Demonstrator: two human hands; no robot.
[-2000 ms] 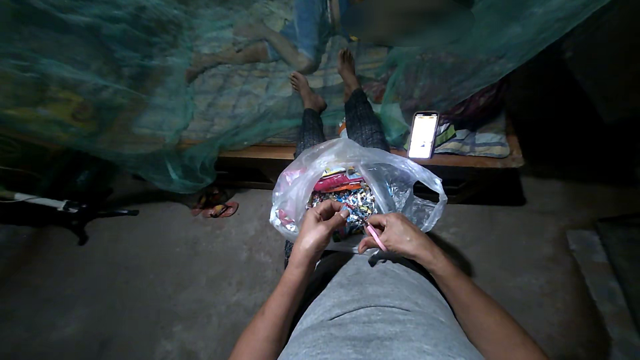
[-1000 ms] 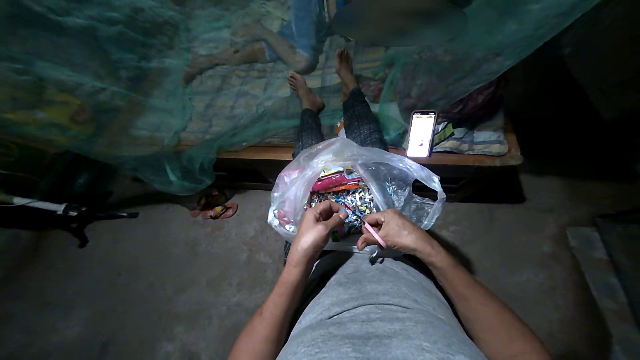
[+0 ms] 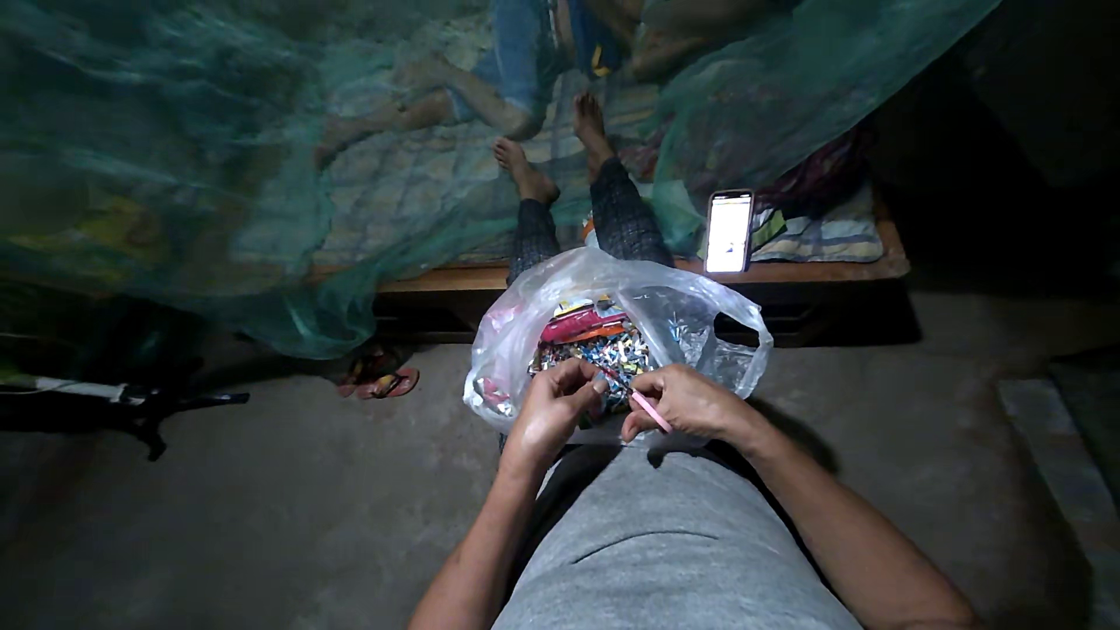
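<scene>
An open translucent plastic bag (image 3: pixel 700 297) rests on my lap. Many small cut shiny pieces (image 3: pixel 617 350) lie in it, with red and pink wrappers (image 3: pixel 573 325) on top at the back. Over the near side of the bag, my left hand (image 3: pixel 560 402) pinches a small piece of wrapper (image 3: pixel 607 374) between thumb and fingertips. Just to its right, my right hand (image 3: pixel 687 402) holds pink-handled scissors (image 3: pixel 651 411), their blades pointing toward the left fingertips. Whether the blades touch the piece cannot be told.
My legs stretch onto a wooden bed (image 3: pixel 814 269) with a plaid sheet. A lit phone (image 3: pixel 729 232) stands at its edge. Green mosquito netting (image 3: pixel 350 297) hangs over it, another person's legs (image 3: pixel 490 105) behind. Sandals (image 3: pixel 388 383) and a bicycle handlebar (image 3: pixel 201 400) are at left.
</scene>
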